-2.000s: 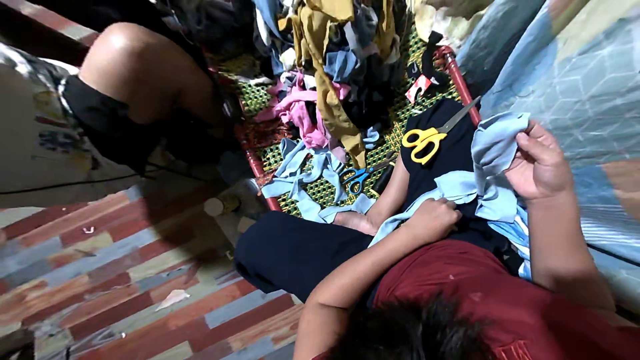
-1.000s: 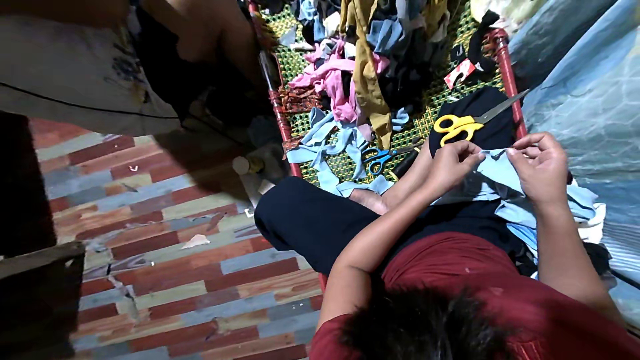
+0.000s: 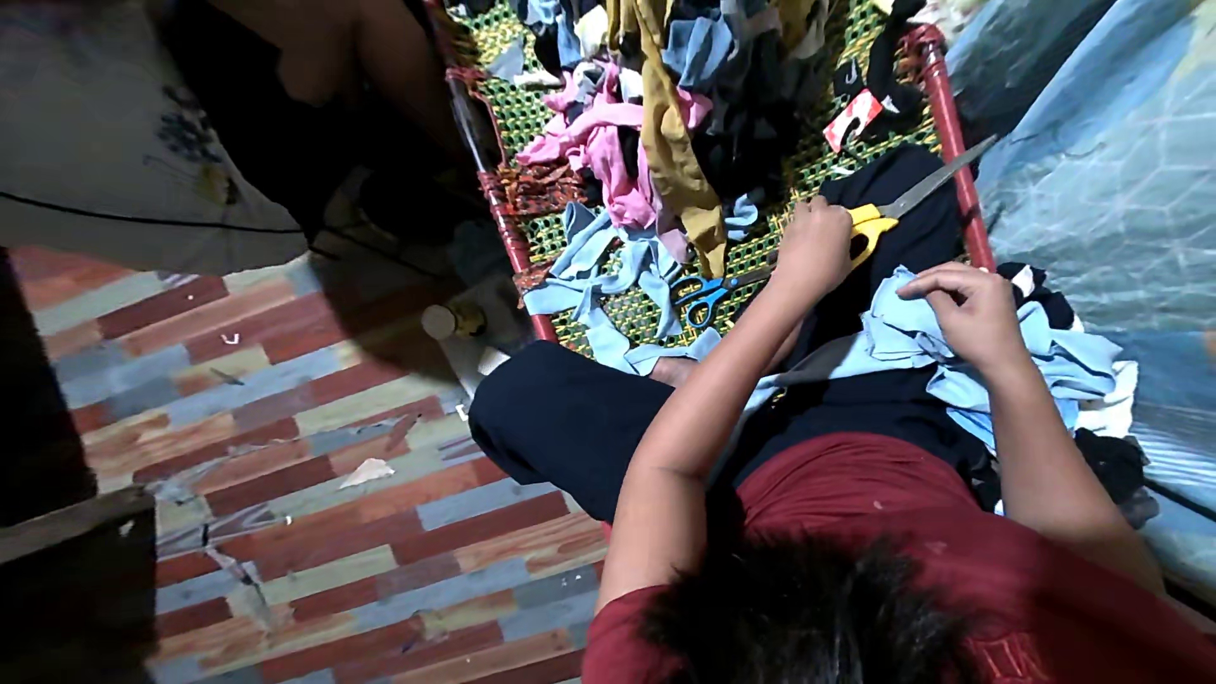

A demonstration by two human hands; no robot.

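My left hand (image 3: 815,245) is closed at the handles of the yellow-handled scissors (image 3: 874,226), whose blades point up and right across the red rail. Curled fingers of my right hand (image 3: 967,306) touch a bunched light blue cloth (image 3: 902,328) over my lap; whether they pinch it cannot be told. More light blue cloth (image 3: 1069,361) lies beyond that wrist. Blue-handled scissors (image 3: 701,296) rest on the green and yellow woven surface, left of my left forearm, beside light blue fabric strips (image 3: 608,275).
Pink (image 3: 617,142), mustard (image 3: 676,142) and dark fabric scraps are heaped on the woven surface between red rails (image 3: 955,152). A red-and-white tag (image 3: 852,121) lies near the right rail. A person's bare leg (image 3: 399,76) is at upper left. Blue sheeting (image 3: 1102,190) hangs at right.
My left hand has left the light blue cloth and moved up to the yellow scissors, which have shifted slightly. A second ago both hands held the cloth; my right hand is now lower, beside it.
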